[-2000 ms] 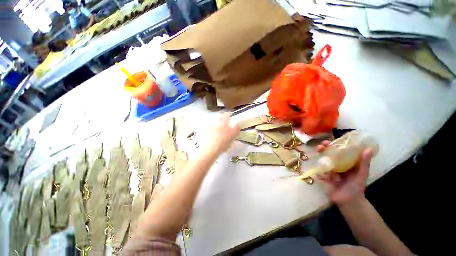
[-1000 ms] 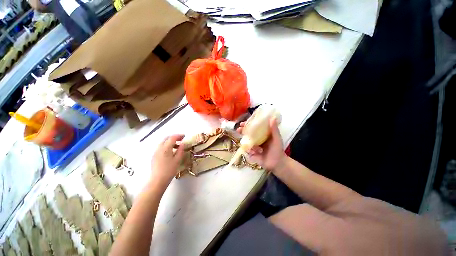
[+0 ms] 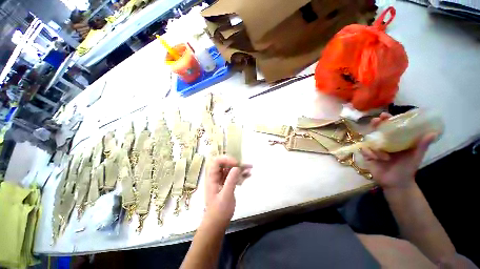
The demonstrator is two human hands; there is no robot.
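Note:
My left hand (image 3: 223, 184) holds a khaki webbing strap tab (image 3: 233, 141) upright by its lower end, over the white table beside the laid-out tabs (image 3: 145, 173). My right hand (image 3: 395, 163) holds the translucent cream-yellow glue squeeze bottle (image 3: 409, 130), tilted with its nozzle pointing left and down. The nozzle is over the right side of a small pile of tabs (image 3: 310, 143) with gold snap hooks. The laid-out tabs lie in overlapping rows, many hooks toward me. The hook of the held tab is hidden by my fingers.
A knotted red plastic bag (image 3: 363, 65) stands behind the pile. Brown folded sheets (image 3: 284, 37) lie at the back. A blue tray (image 3: 202, 81) holds an orange glue pot (image 3: 184, 64). A dark thin rod (image 3: 281, 85) lies before the brown sheets. Yellow material (image 3: 20, 223) is at far left.
My left hand has moved from the pile to the laid-out tabs, now with a tab in it. My right hand still holds the bottle. The view has swung left.

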